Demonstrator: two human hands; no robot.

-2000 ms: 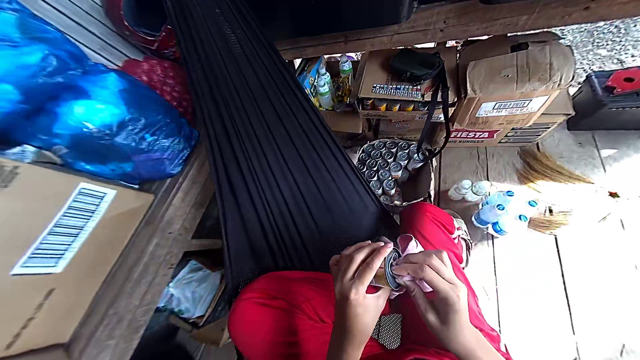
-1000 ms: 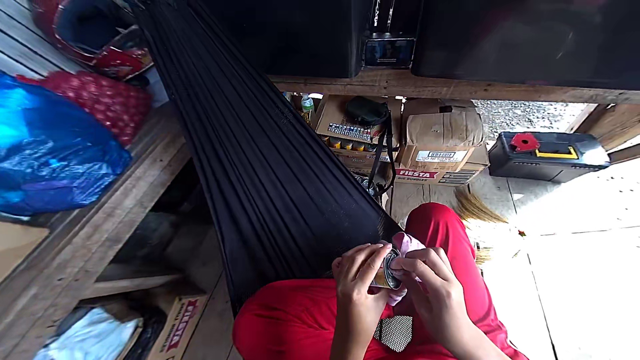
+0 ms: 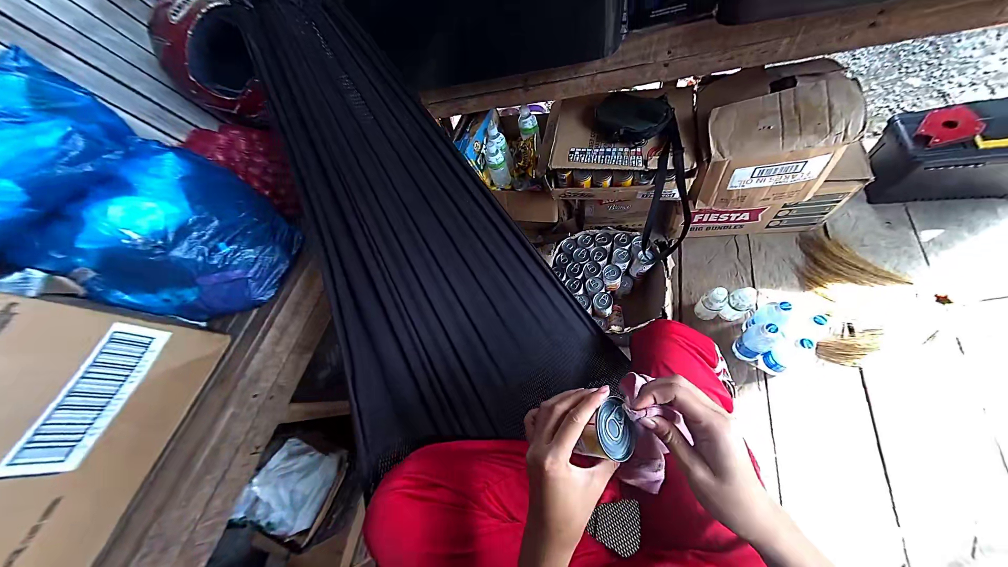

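My left hand (image 3: 563,449) is closed around a small metal food can (image 3: 615,429), whose pull-tab lid faces right and up. In my right hand (image 3: 697,441) a pink cloth (image 3: 647,457) is pinched between thumb and fingers, and it touches the rim of the lid. The cloth's lower part hangs beside the can. Both hands are above my lap in red trousers (image 3: 449,504). The can's far side and label are mostly hidden by my left fingers. Beyond my hands, a cardboard box (image 3: 668,295) holds several cans (image 3: 602,303) with pull-tab lids.
A black hammock (image 3: 425,260) stretches away from my lap. At left are blue plastic bags (image 3: 181,228) and a cardboard box (image 3: 177,370) on a wooden bench. At right, bottles (image 3: 760,339), straw bristles (image 3: 846,264) and a black toolbox (image 3: 937,169) rest on floorboards. Cartons stand below a wooden beam (image 3: 709,47).
The view has swung away and back. Both hands stay together at the can, with the cloth still in my right hand; the fingers have shifted slightly.
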